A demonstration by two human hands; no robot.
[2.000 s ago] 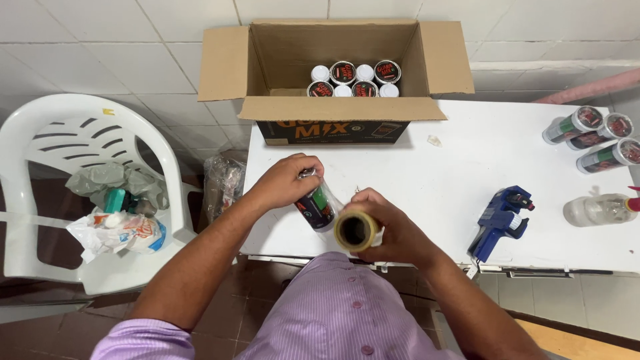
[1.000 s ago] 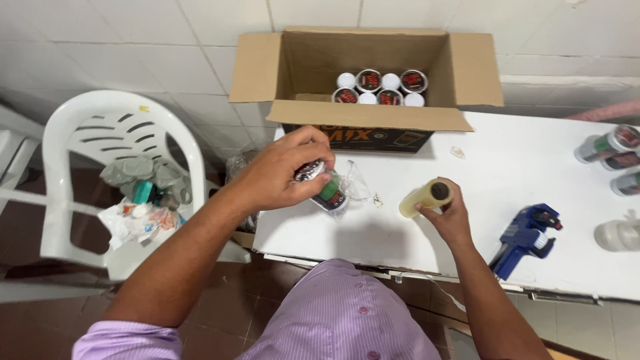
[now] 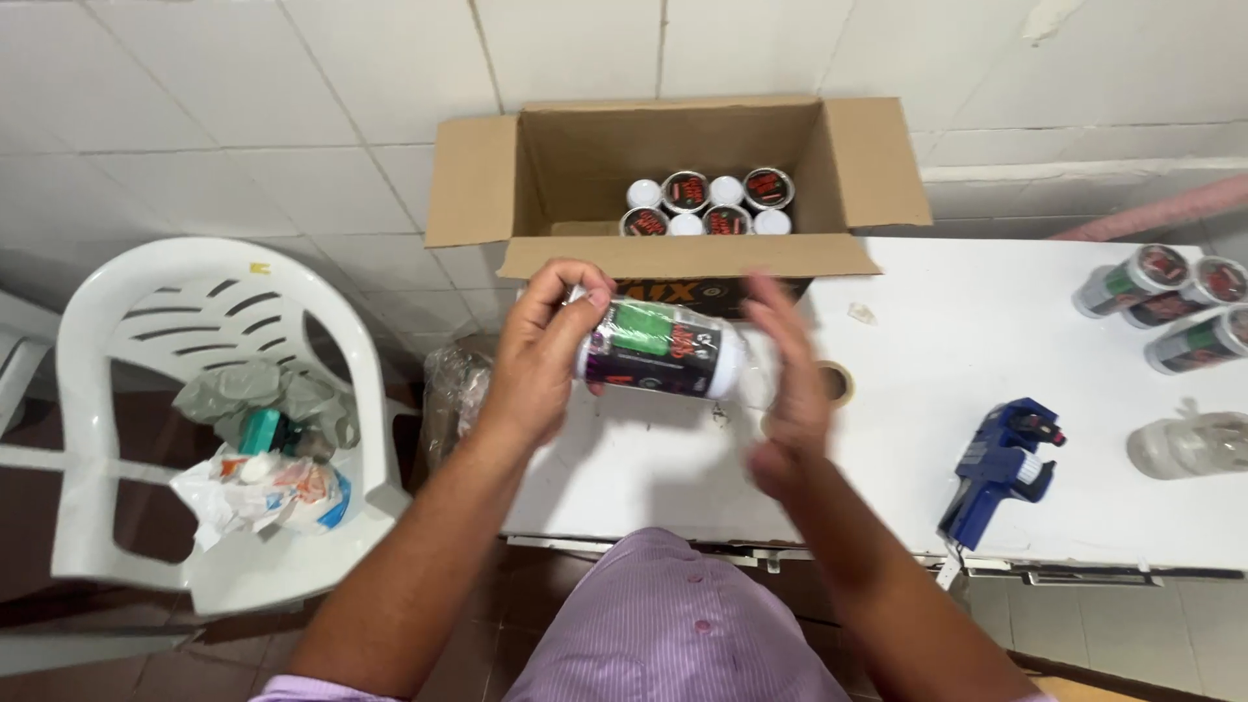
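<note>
My left hand (image 3: pixel 546 361) grips one end of a labelled plastic container (image 3: pixel 663 346) with a green patch on its dark label, held sideways above the white table. Clear film wraps the container and juts loosely from its right end. My right hand (image 3: pixel 795 380), blurred, is close to that end with its fingers extended and no object seen in it. Partly behind it, a roll of tape (image 3: pixel 837 383) rests on the table. Beyond the hands stands an open cardboard box (image 3: pixel 682 255) holding several containers (image 3: pixel 726 219), some with dark lids and some with white ends.
A blue hand-held tool (image 3: pixel 999 473) lies to the right, near a clear bottle (image 3: pixel 1185 446) and several wrapped containers (image 3: pixel 1136 278). At the left, a white plastic chair (image 3: pixel 83 390) holds plastic bags (image 3: pixel 283 487). A tiled wall rises behind the box.
The tape roll was in my right hand and now lies on the table. My right hand has moved to the container, which my left hand has turned sideways.
</note>
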